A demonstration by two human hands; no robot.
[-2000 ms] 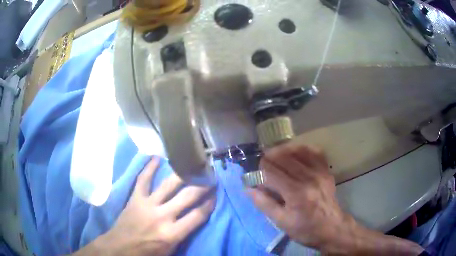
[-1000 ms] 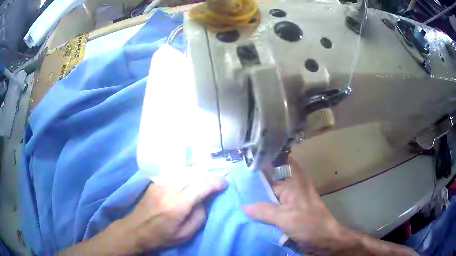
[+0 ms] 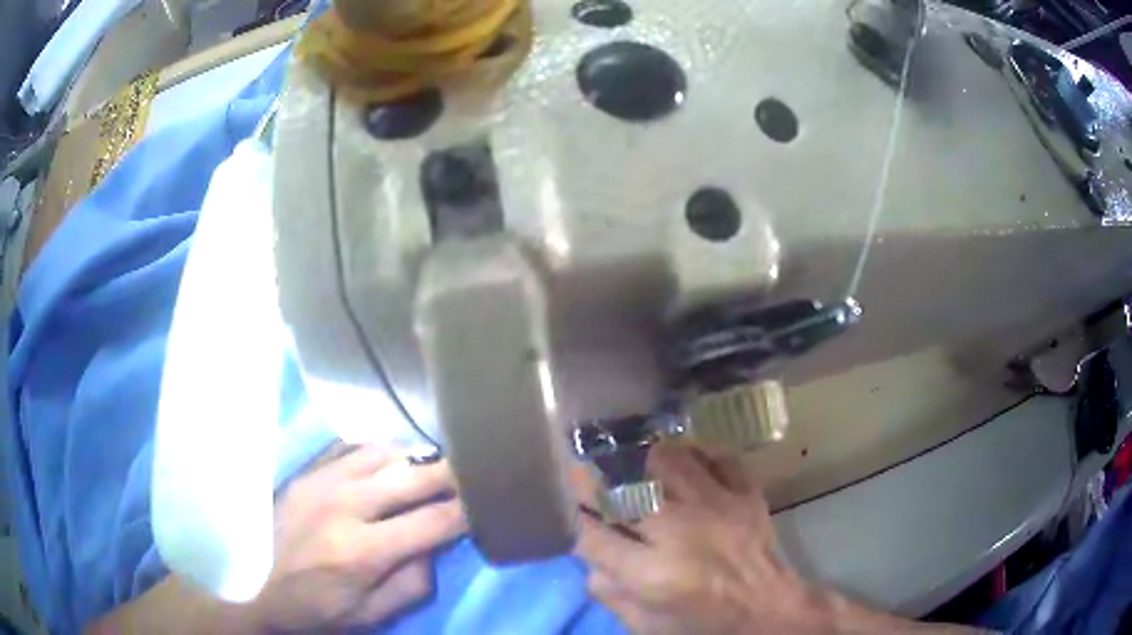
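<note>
The light blue garment (image 3: pixel 112 310) lies in folds left of and below the beige sewing machine head (image 3: pixel 596 186). My left hand (image 3: pixel 360 533) lies on the cloth left of the take-up lever cover (image 3: pixel 497 397), fingers flat and partly behind the cover. My right hand (image 3: pixel 695 533) is right of the cover, below the tension knob (image 3: pixel 745 413), fingers bent at the cloth near the presser area. The cover and knobs hide the needle and my right fingertips, so whether that hand pinches the cloth does not show.
The glowing white lamp (image 3: pixel 217 385) hangs left of the head. Yellow bands (image 3: pixel 416 50) circle the post on top. White thread (image 3: pixel 888 174) runs down to the head. Printed tape (image 3: pixel 124 130) is on the table's left. A blue sleeve (image 3: pixel 1068 583) shows at the lower right.
The view has shifted closer to the machine head. My left hand has gone from bunched fingers to lying flatter on the cloth. My right hand has moved in closer to the needle area.
</note>
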